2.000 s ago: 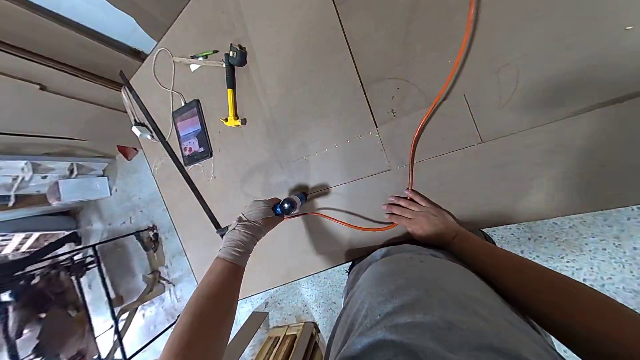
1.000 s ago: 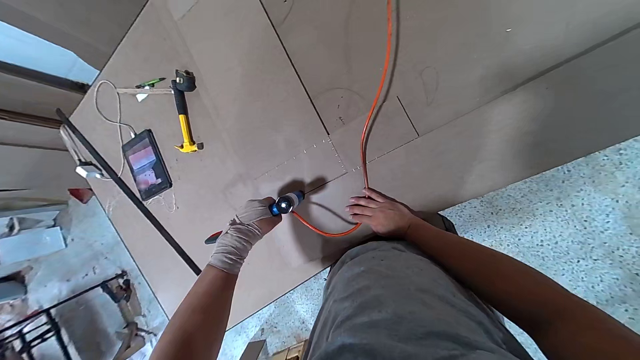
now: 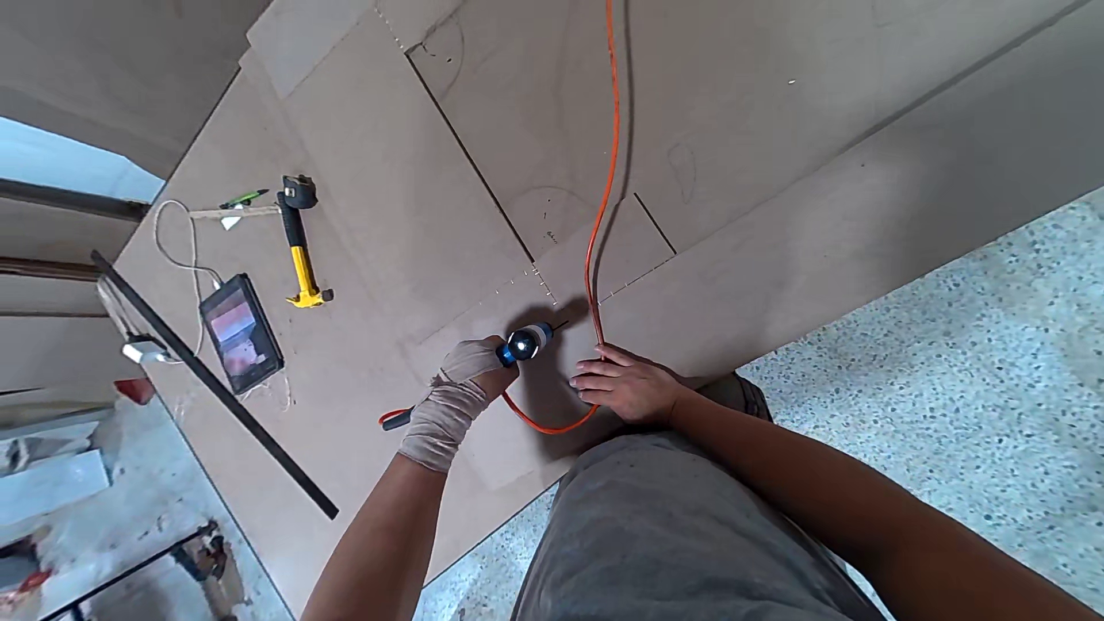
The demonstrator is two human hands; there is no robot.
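My left hand [image 3: 470, 371], in a pale glove, grips a blue and black air tool [image 3: 524, 343] with a thin bit or nozzle pointing up and to the right. An orange air hose [image 3: 614, 129] curves from the tool, passes by my right hand and runs off the top of the view. My right hand [image 3: 628, 386], bare, rests on the brown board [image 3: 724, 319], fingers against the hose; whether they grip it is hard to tell. Short dark slots, pencil marks and rows of small pale marks lie on the board just above the tool.
On the board's left side lie a hammer [image 3: 302, 259] with a yellow and black handle, a tape measure [image 3: 299, 191], a green pen [image 3: 245, 199], a tablet [image 3: 241, 334] with a white cable, and a long black bar [image 3: 216, 388]. Speckled floor [image 3: 949, 345] borders the board.
The air tool in my left hand has turned, its thin end now standing out to the upper right. My right hand stays on the board by the hose. The view has shifted.
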